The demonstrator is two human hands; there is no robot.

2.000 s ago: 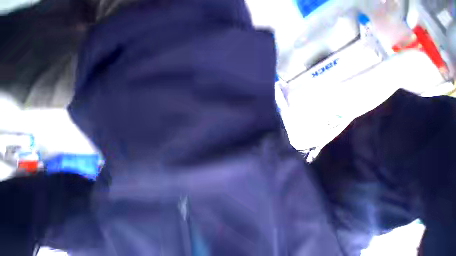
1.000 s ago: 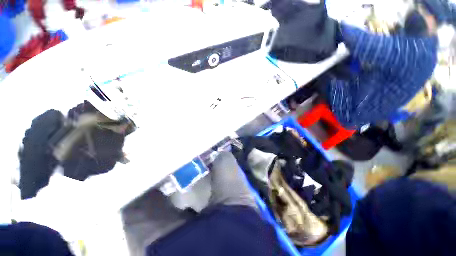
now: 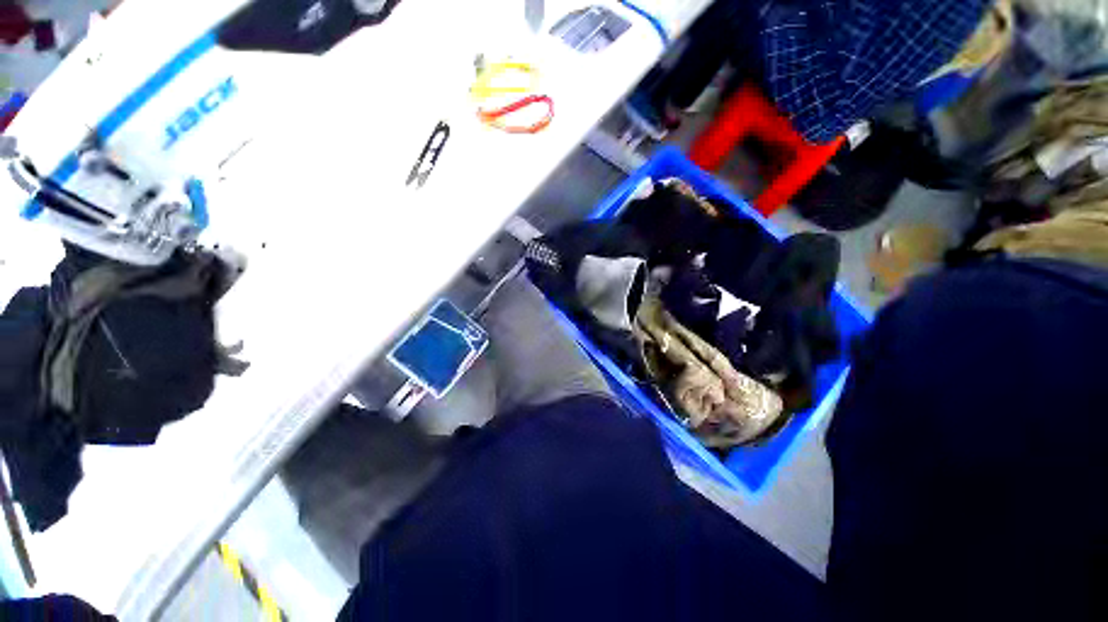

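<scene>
No hand shows. A dark sleeve or clothing edge (image 3: 55, 608) is at the bottom left, and large dark clothing covers the bottom and right. A dark grey garment piece (image 3: 140, 352) lies crumpled on the white sewing table (image 3: 352, 231), partly under the needle area of the white JACK machine (image 3: 182, 103). Black thread snips (image 3: 429, 154) and scissors with yellow and red handles (image 3: 513, 100) lie on the table to its right. A long narrow dark strip (image 3: 15, 522) lies at the table's left end.
A blue crate (image 3: 759, 471) holding black and tan pieces stands on the floor beside the table. A red stool (image 3: 790, 182) and a person in a blue checked top (image 3: 851, 55) are beyond it. A blue pad (image 3: 437, 349) hangs under the table edge. Tan heaps are at the upper right.
The view has swung from the wearer's clothing to the table. Since one second ago the machine and garment appear farther left, and the snips and scissors show clearly.
</scene>
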